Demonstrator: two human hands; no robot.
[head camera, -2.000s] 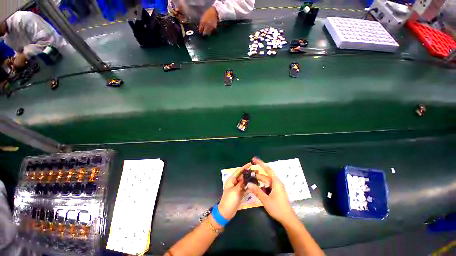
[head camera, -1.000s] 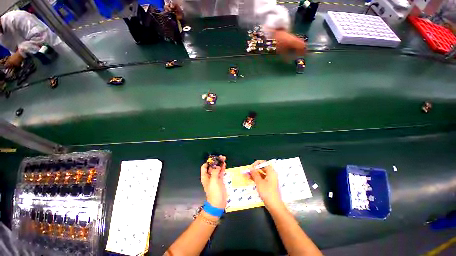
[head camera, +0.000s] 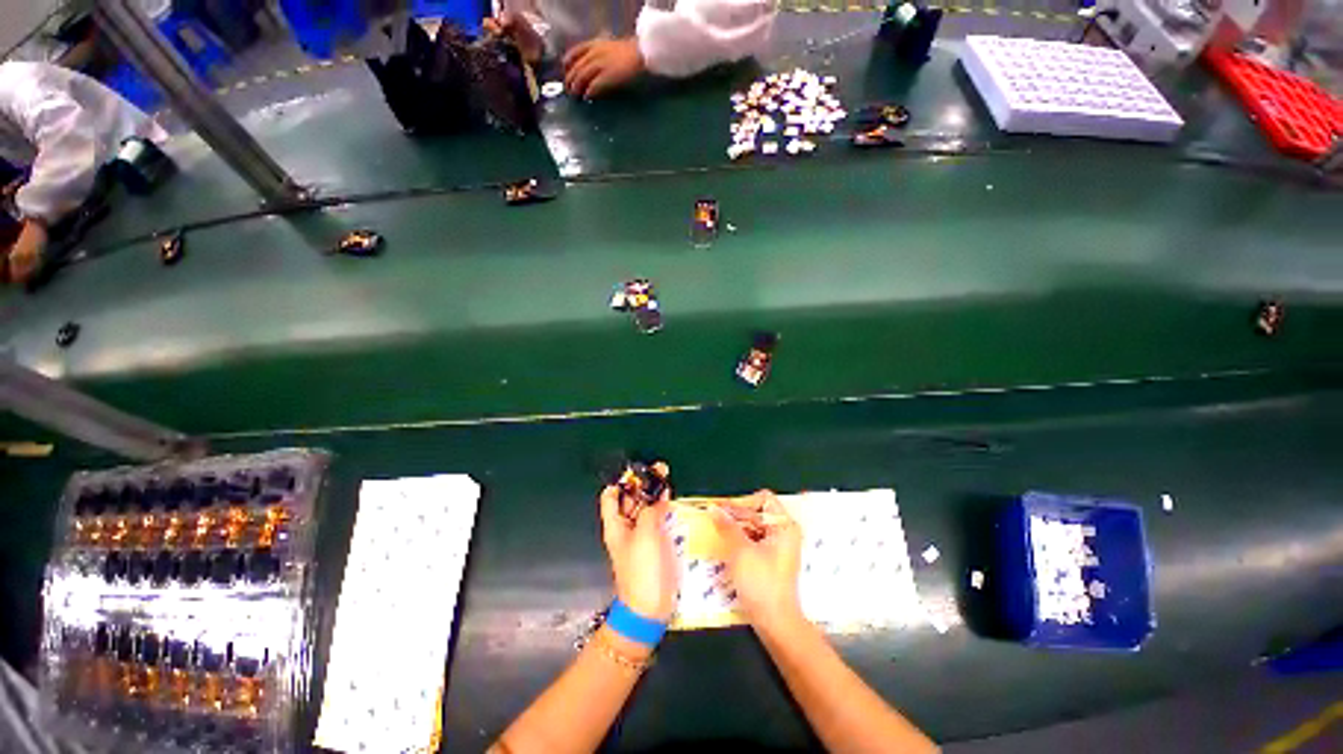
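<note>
My left hand (head camera: 639, 552), with a blue wristband, holds a black-and-copper electronic subassembly (head camera: 642, 482) in its fingertips at the left edge of the adhesive sheet. The adhesive sheet (head camera: 854, 557) is white with rows of small dark marks and a yellow-orange part, flat on the bench under my hands. My right hand (head camera: 765, 554) is over the sheet's middle with its fingertips pinched together near the yellow-orange part. Something small and dark shows at these fingertips, too blurred to name.
A blue bin (head camera: 1149, 575) with white pieces stands right. Spare adhesive sheets (head camera: 395, 611) and a clear blister tray (head camera: 302, 589) lie left. Subassemblies (head camera: 757, 360) are spaced along the green belt (head camera: 943, 280). Across it are a heap of small white parts (head camera: 785, 112) and a person's hand (head camera: 603, 67).
My right hand has come closer to my left, its fingers now pinched. The sheet has turned slightly straighter. Units on the belt have shifted right, and the person's hand across has moved back left.
</note>
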